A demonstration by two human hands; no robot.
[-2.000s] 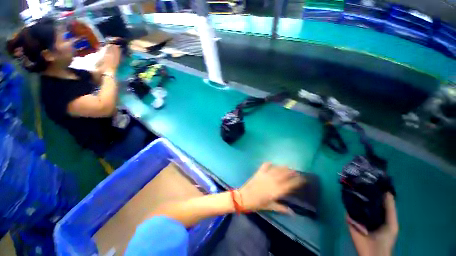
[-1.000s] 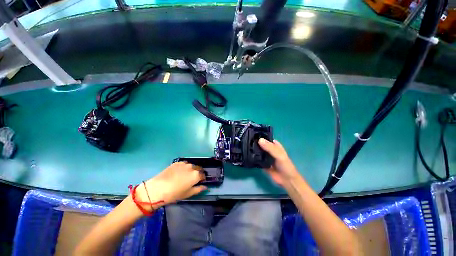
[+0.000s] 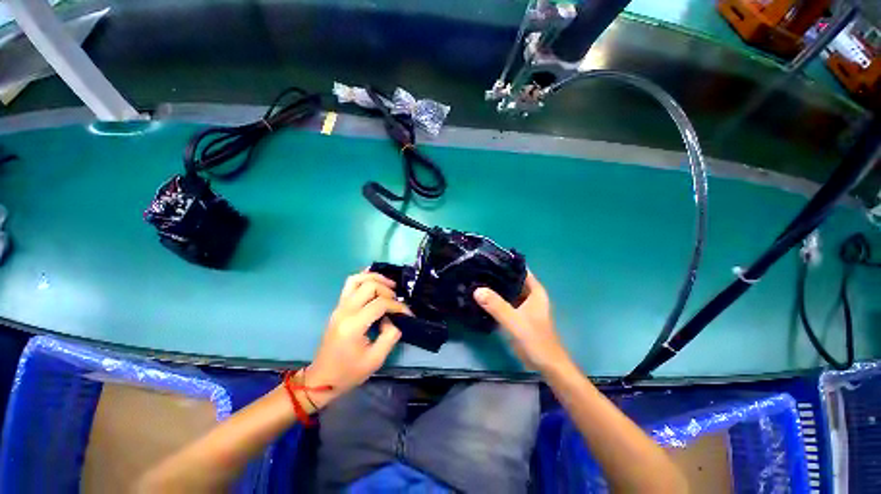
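My right hand grips the right end of a black power adapter unit, thumb on top. Wires show at the unit's left side, and its looped power cord runs back to plastic-wrapped ends. My left hand holds a black rectangular housing cover, tilted, against the unit's left side. My fingers hide part of the cover. A second black unit lies on the bench at left with its own looped cord.
The auto-feed screwdriver hangs at the back, with a clear feed tube curving right. A thick black hose slants at right, beside another cord. Blue crates stand either side of my lap.
My left hand has lifted the black cover from the bench, tilted it and brought it to the unit. The unit stays in my right hand. The camera view has shifted slightly.
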